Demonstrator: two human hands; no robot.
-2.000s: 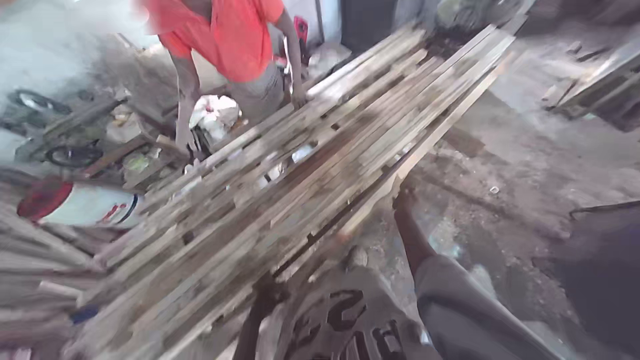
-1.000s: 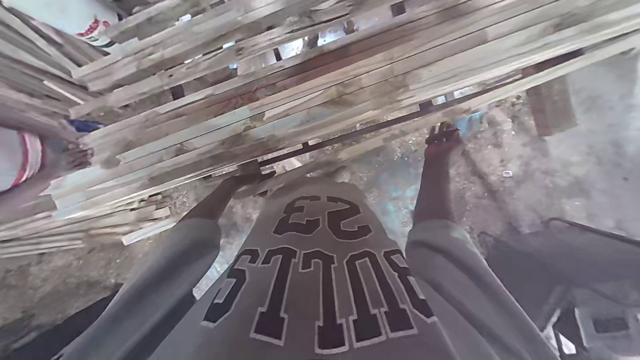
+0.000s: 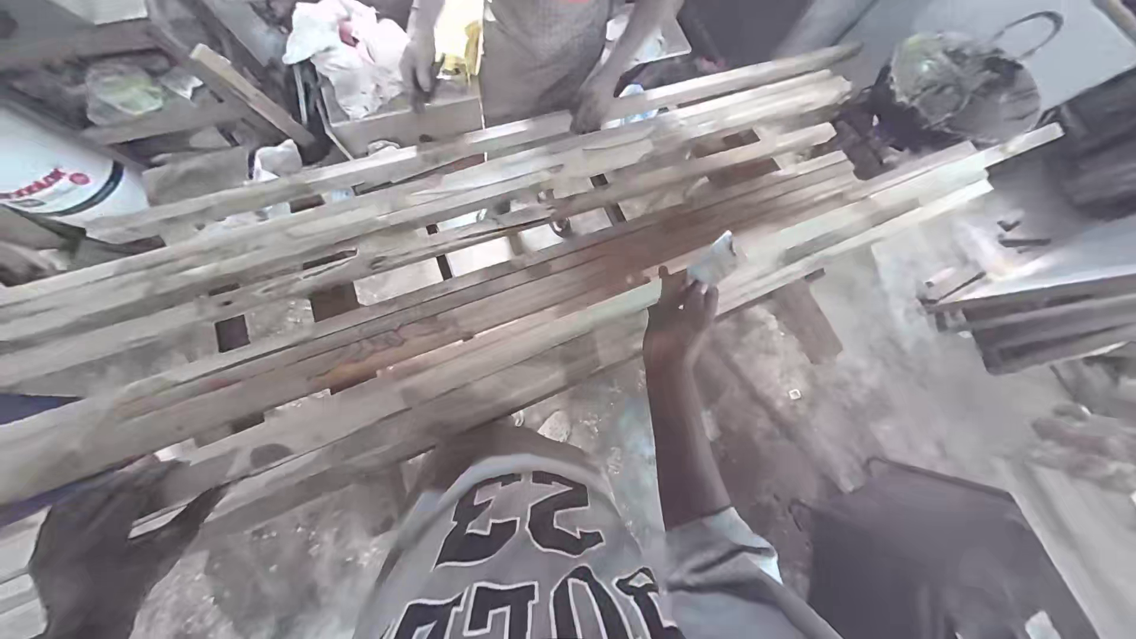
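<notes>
My right hand (image 3: 682,311) is over the near edge of a row of long wooden strips (image 3: 532,311), its fingers around a small, pale bluish folded piece (image 3: 714,257), perhaps paper or cloth. The strips lie side by side across the view, with gaps between some. At the lower left a blurred dark form (image 3: 111,541), possibly my left hand and forearm, is beside the near strips; its fingers cannot be made out. Opposite, a person's hand (image 3: 593,105) touches the far strip, and that person's other hand (image 3: 421,67) hangs above it.
A white bucket (image 3: 75,173) with red writing stands at the far left. A round, stained container (image 3: 963,89) is at the back right. Stacked boards (image 3: 1047,306) are on the right, with a dark chair-like object (image 3: 941,550) at the lower right. White crumpled material (image 3: 351,53) lies behind the strips.
The view has swung. My right hand was on the near edge of the strips with no pale piece plain to see; now it is over them with the pale piece in its fingers.
</notes>
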